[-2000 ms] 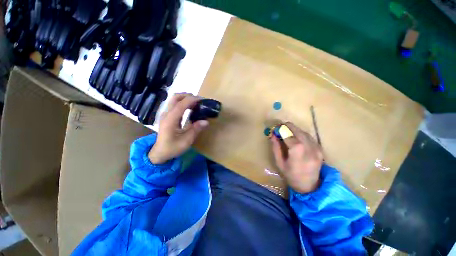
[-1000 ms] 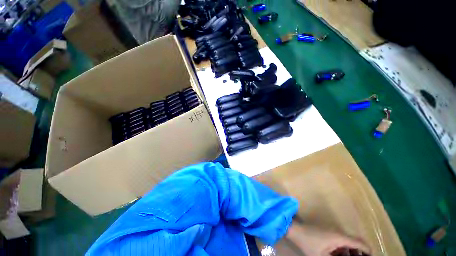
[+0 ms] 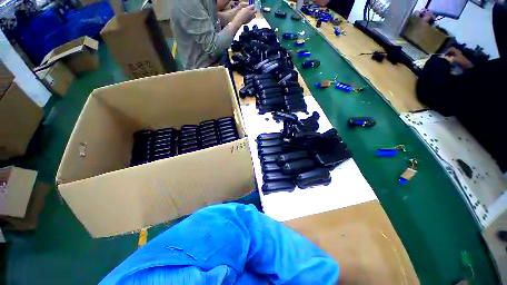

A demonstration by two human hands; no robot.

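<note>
My hands are both out of the picture; only a blue sleeve (image 3: 239, 245) shows at the bottom middle, over the near edge of the cardboard work mat (image 3: 361, 234). Black plastic housings (image 3: 278, 161) lie in rows and piles on a white sheet (image 3: 350, 192) beyond the mat. A large open carton (image 3: 161, 189) to the left holds more black housings (image 3: 183, 139) in rows. What my hands hold is hidden.
The green conveyor belt (image 3: 383, 195) carries blue battery cells (image 3: 387, 151) and a part-filled housing (image 3: 361, 122). A person (image 3: 197, 33) works behind the carton; a dark-clothed person (image 3: 472, 94) sits across the belt. Other cartons (image 3: 136, 44) stand on the floor at left.
The view has swung left and up from the mat, and now shows more of the far line. Both hands have left the picture, with the housing and the small piece they held.
</note>
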